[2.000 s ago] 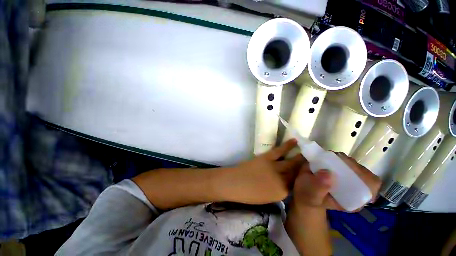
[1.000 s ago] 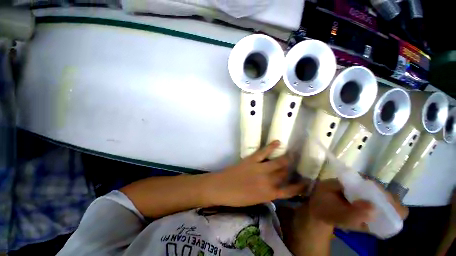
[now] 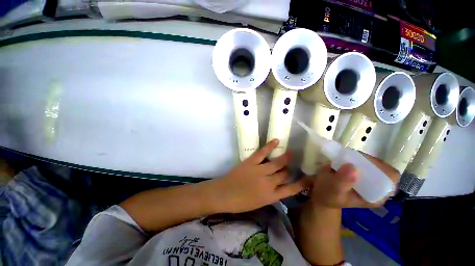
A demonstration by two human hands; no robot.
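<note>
Several cream hair dryers with silver-white flared rings lie in a row; the leftmost (image 3: 246,122) is untouched. My left hand (image 3: 260,179) lies over the lower handle of the second dryer (image 3: 283,117), fingers spread, fingertips touching it; the handle's end is hidden. My right hand (image 3: 333,187) is shut around a white squeeze bottle (image 3: 372,176). Its thin nozzle points up-left, over the gap between the second dryer and the third dryer (image 3: 325,119), near the second dryer's two dark dots. My right hand and the bottle hide part of the handles behind them.
The white work surface (image 3: 130,104) with green edging stretches left. Black and purple printed cartons (image 3: 354,28) stand behind the dryers. Blue plastic (image 3: 372,223) shows below the surface at right. Blue checked cloth (image 3: 36,218) is at lower left.
The nozzle was at the first dryer, then swung right, and is now back left beside the second. My left hand has stayed near the lower handles. The view has shifted right.
</note>
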